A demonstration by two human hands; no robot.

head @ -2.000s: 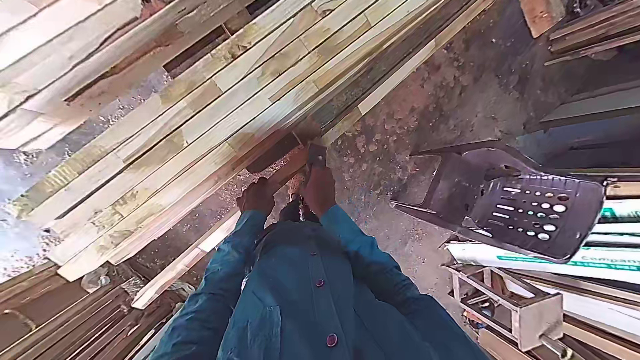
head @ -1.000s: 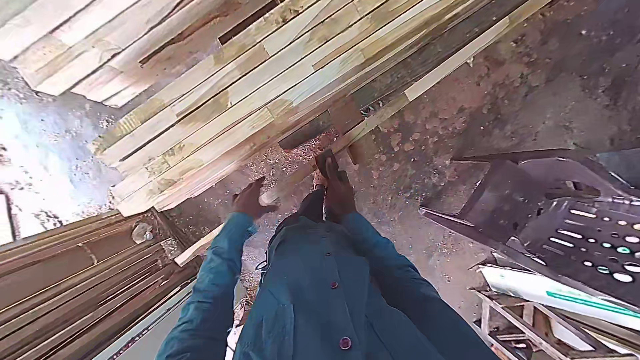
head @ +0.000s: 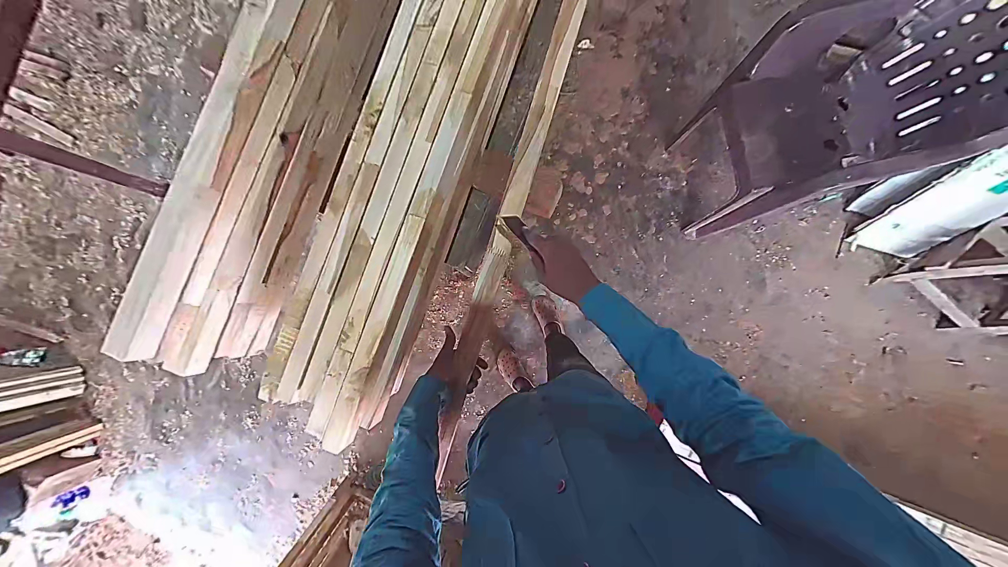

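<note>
A long, narrow wooden strip [head: 543,118] runs from the top of the view down between my hands, beside a stack of planed boards [head: 402,197]. My left hand [head: 457,364] is around its lower part, with the thumb on one side and the fingers on the other. Above and to the right, my right hand [head: 561,264] grips a small dark tool [head: 517,230] against the strip. The fingers hide most of this tool, so its kind cannot be told. Short wood blocks [head: 545,193] lie under and beside the strip.
More boards [head: 228,205] lie to the left. A dark plastic chair [head: 787,118] with a slotted back is at the upper right, near a white wrapped bundle [head: 929,209] and a wooden frame [head: 945,276]. Wood shavings [head: 449,303] are scattered on the floor around my feet.
My left hand, spread beside the strip one second ago, is now around it. The right hand still holds the dark tool. The view has turned strongly.
</note>
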